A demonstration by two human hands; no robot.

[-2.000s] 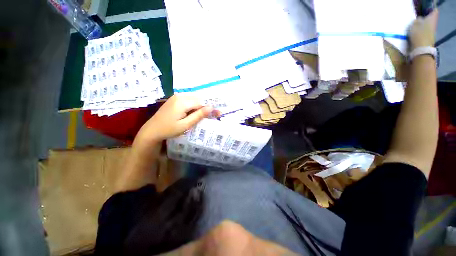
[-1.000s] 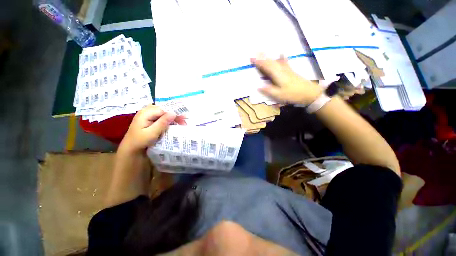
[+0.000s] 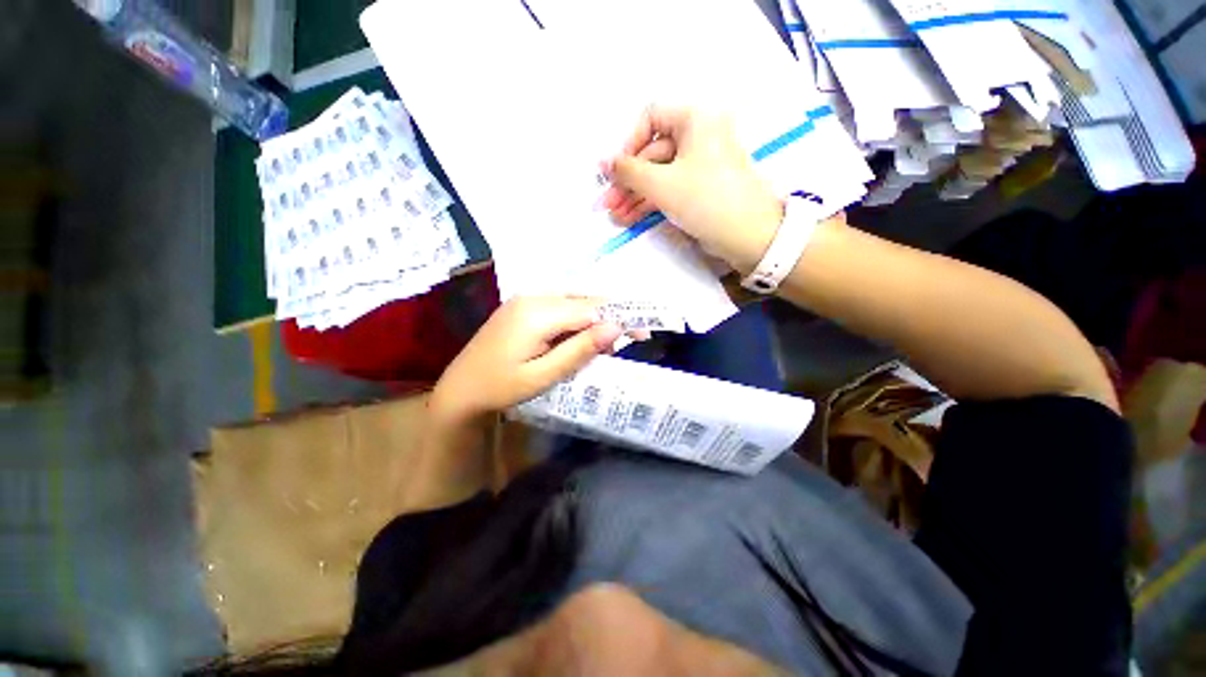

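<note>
My left hand (image 3: 536, 347) holds a bent barcode label sheet (image 3: 661, 421) between thumb and fingers at the table's near edge; part of the sheet hangs toward my lap. A white flat box (image 3: 529, 146) with a blue stripe lies in front of me, its near part by my left fingers. My right hand (image 3: 688, 185) is over the box near the blue stripe, thumb and fingertips pinched together. A tiny pale piece seems to be at the right fingertips, but it is too small to be sure.
A stack of label sheets (image 3: 351, 212) lies on the green table at the left, beside a clear bottle (image 3: 185, 66). Stacked flat boxes (image 3: 913, 66) lie at the right. A brown carton (image 3: 318, 516) stands at lower left, a container of kraft paper (image 3: 880, 430) at lower right.
My right hand has moved from the right-hand boxes back over the near box, its fingers now pinched. The blue-striped box now lies more angled. My left hand still holds the label sheet.
</note>
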